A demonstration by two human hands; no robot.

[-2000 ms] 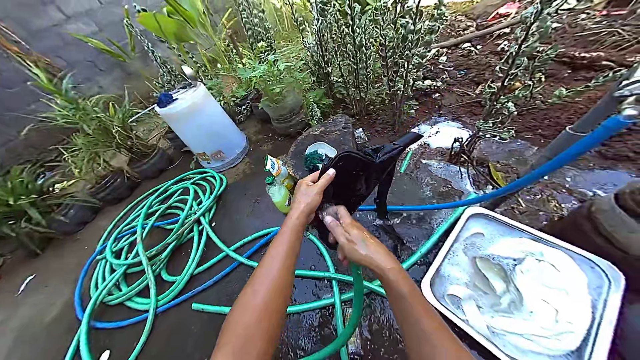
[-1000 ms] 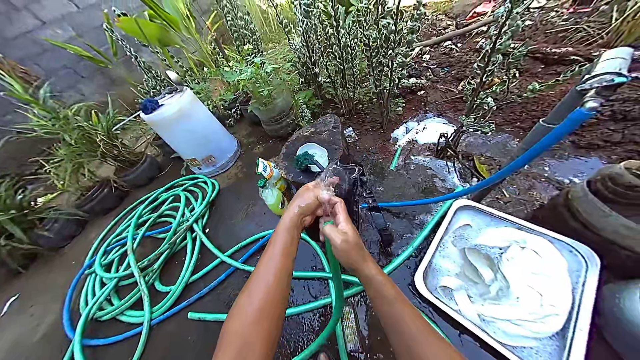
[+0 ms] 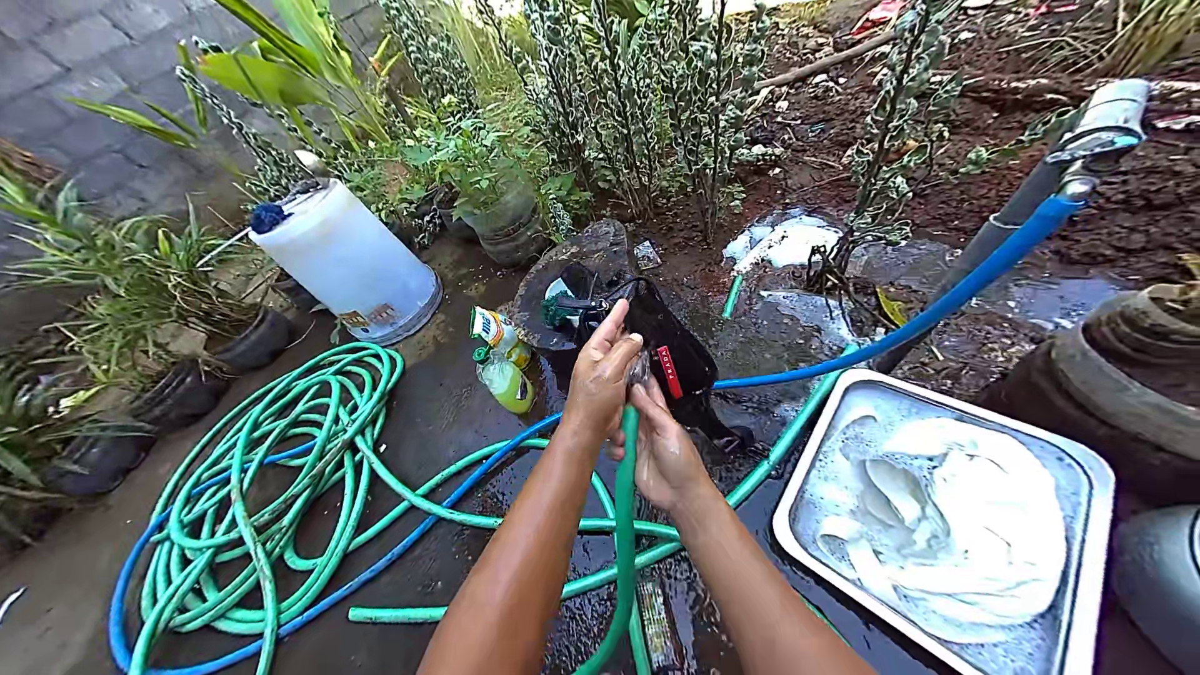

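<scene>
Both hands meet at the upper end of a green garden hose (image 3: 625, 525), where some water shows. My left hand (image 3: 600, 375) has its fingers up and lies against the hose tip; whether it grips is unclear. Around the hose just below its tip curl the fingers of my right hand (image 3: 661, 445). Right behind the hands a wet black bag (image 3: 689, 342) with a red tag rests against a flat stone (image 3: 600, 246). A dark green scrubber (image 3: 561, 309) lies on a white dish on that stone. Bottles of yellow-green liquid (image 3: 508, 382) stand left of it.
A metal tray (image 3: 947, 398) of soapy water and white cloth is at right. Coiled green hose (image 3: 253, 497) covers the left ground. A blue hose (image 3: 900, 337) runs from a pipe tap (image 3: 1097, 131). A white bucket (image 3: 342, 258), upside down, and potted plants (image 3: 253, 337) stand behind.
Two seconds ago my left hand held the black bag up; now the bag rests at the stone and both hands are together at the hose end.
</scene>
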